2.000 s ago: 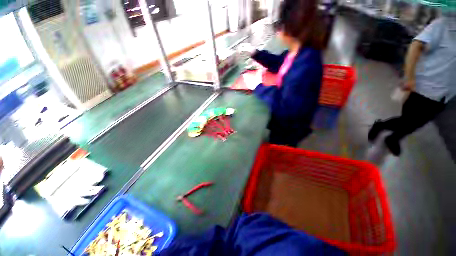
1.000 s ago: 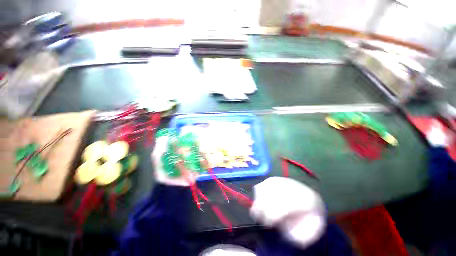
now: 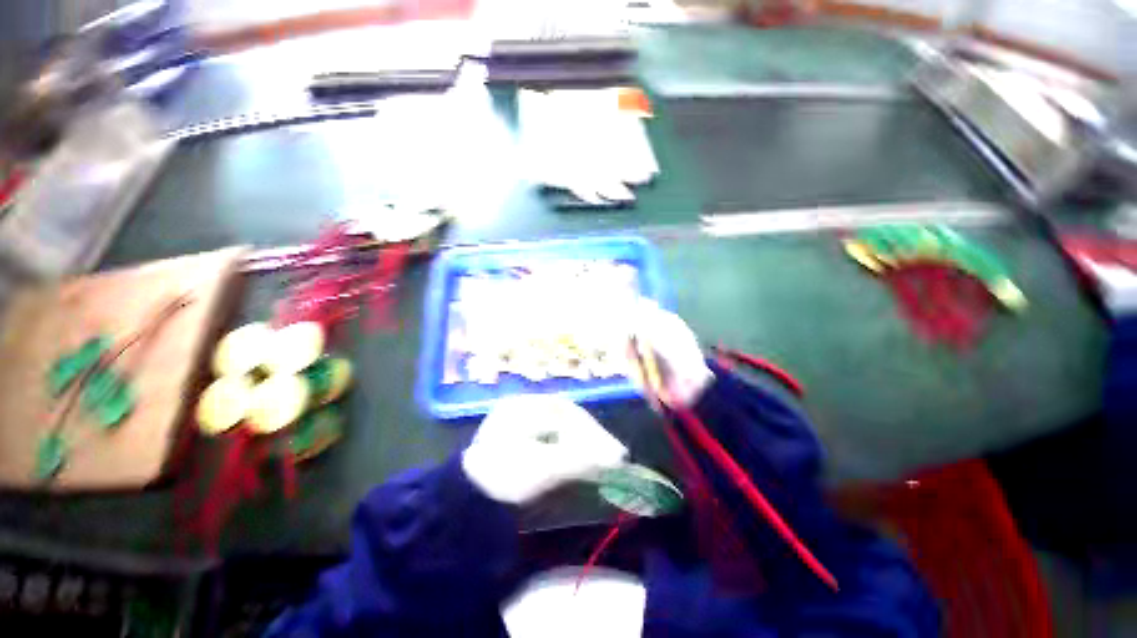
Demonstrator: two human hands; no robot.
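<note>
My left hand [image 3: 539, 451], in a white glove, is in front of the blue tray [image 3: 436, 327] and holds a green round circuit board [image 3: 641, 490] with a thin red wire hanging from it. My right hand [image 3: 671, 354], also gloved, is at the tray's right edge. It grips long red lead wires [image 3: 756, 500] that trail down to the right; their upper ends are blurred. The tray holds many small cream-yellow components [image 3: 549, 355]. Red-handled cutters [image 3: 763, 370] lie on the mat, partly hidden behind my right hand.
Pale yellow boards [image 3: 269, 376] with red wires lie left of the tray, beside cardboard [image 3: 137, 436] bearing small green discs. More wired boards [image 3: 399, 222] lie behind them. Fanned green boards [image 3: 941, 256] lie right. White gloves [image 3: 586, 143] lie behind the tray. A red basket [image 3: 966, 548] is lower right.
The view has turned from the right side back to the tray. Since one second ago, my left hand has moved right and down from the tray's left edge; my right hand has risen to the tray's right edge.
</note>
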